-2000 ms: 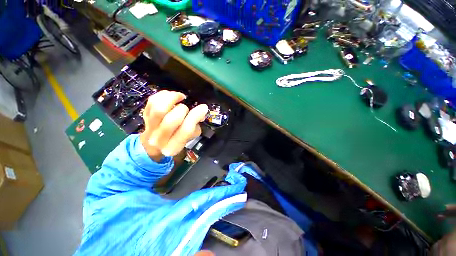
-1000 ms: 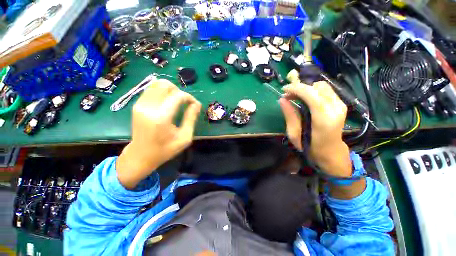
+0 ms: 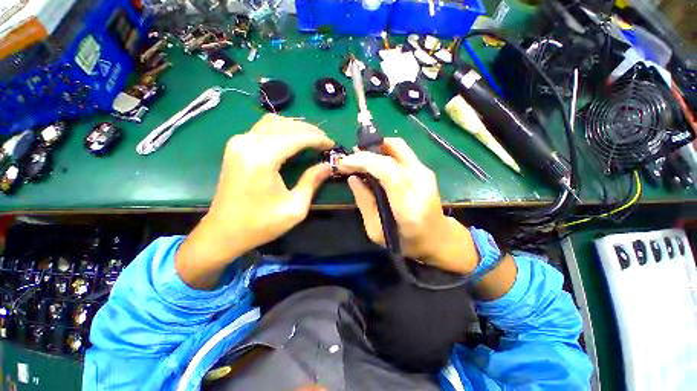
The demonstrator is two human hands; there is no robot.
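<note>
A small round electronic unit is at the mat's front edge, mostly hidden between my hands. My left hand grips its left side with thumb and fingers. My right hand holds the soldering iron by its black handle, and its fingertips touch the unit's right side. The iron's metal barrel points up and away from the unit. Its black cord runs down under my right hand. The second open unit with a pale disc cannot be made out.
Closed black discs lie behind my hands. A white looped bundle is at left. Tweezers, a cream stick and a thick black tool lie at right, beside a fan. Blue bins stand behind; a white tray is lower right.
My right hand has moved left to the unit with the soldering iron held in it. My left hand has moved right and closed on the unit. The view has shifted slightly.
</note>
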